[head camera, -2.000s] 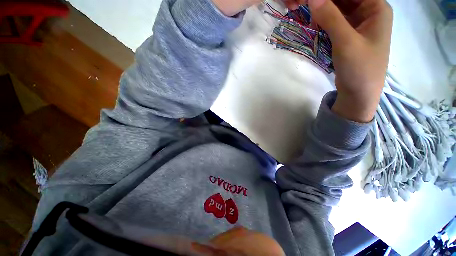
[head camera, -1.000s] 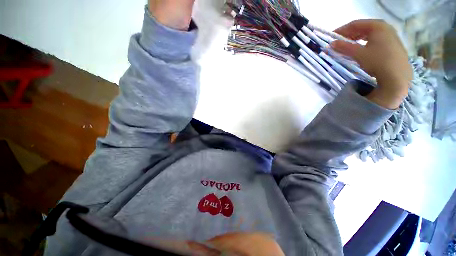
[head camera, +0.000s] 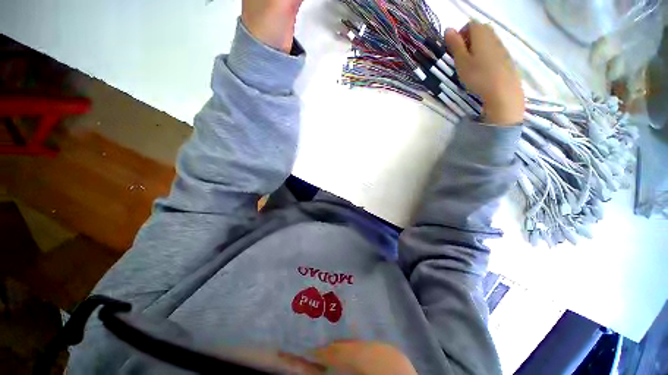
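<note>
A bundle of white-grey cables (head camera: 455, 94) lies on the white table at the upper middle. Black sleeves sit where the jackets meet fine coloured wires (head camera: 381, 69), which fan to the left. Pale plug-like lumps (head camera: 579, 198) spread at the other end, on the right. My right hand (head camera: 487, 69) is bare and lies over the cables just right of the black sleeves, with its fingers bent; whether it grips a cable is unclear. My left hand (head camera: 271, 20) is left of the wires and cut off by the top edge, so its fingers are out of view.
Clear crumpled plastic bags (head camera: 611, 29) lie at the upper right. A dark box-like object (head camera: 553, 344) is at the lower right. A red stool (head camera: 40, 121) stands on the brown floor at the left. A blurred skin-coloured shape shows at the bottom edge.
My right hand first moved right along the cables, then back left towards the black sleeves. My left hand moved left, away from the wires. The coloured wires are now more exposed.
</note>
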